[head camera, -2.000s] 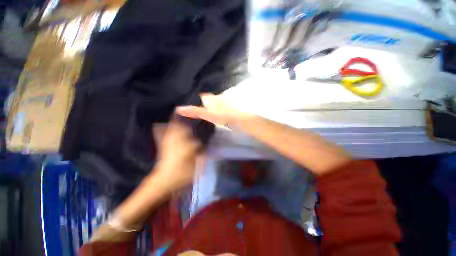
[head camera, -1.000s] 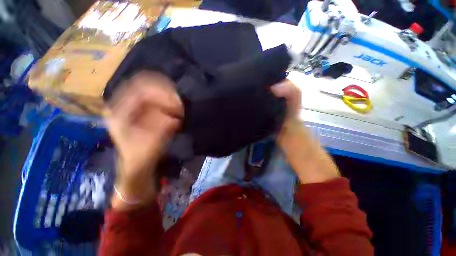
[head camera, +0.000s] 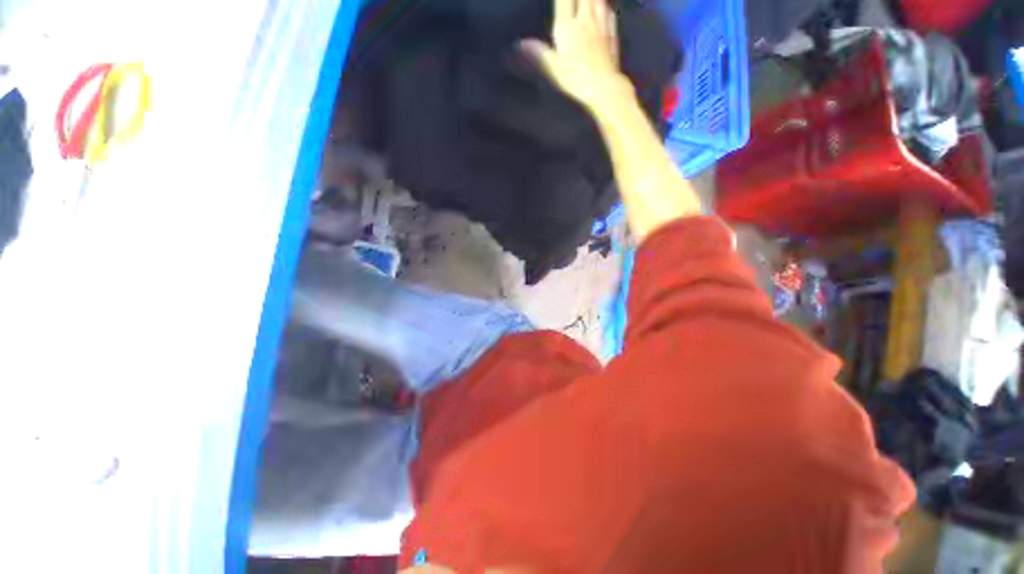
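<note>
A large heap of black cloth (head camera: 483, 123) lies at the top middle, beside the table and partly over a blue lattice basket (head camera: 719, 84). My right hand (head camera: 584, 51) is at the top edge of the picture, over the heap, with the thumb spread from the fingers. It looks flat against the cloth and grips nothing visible; its fingertips are at the frame edge. My left hand is out of the picture.
The white table (head camera: 146, 280) with a blue edge runs down the left side. Scissors with red and yellow loops (head camera: 103, 112) lie on it. A red seat-like object (head camera: 831, 146) stands at the upper right, with dark bags (head camera: 926, 420) below.
The view has swung to the right, away from the machine. The black piece held up in both hands is no longer seen in them. My right arm now reaches out over the black heap.
</note>
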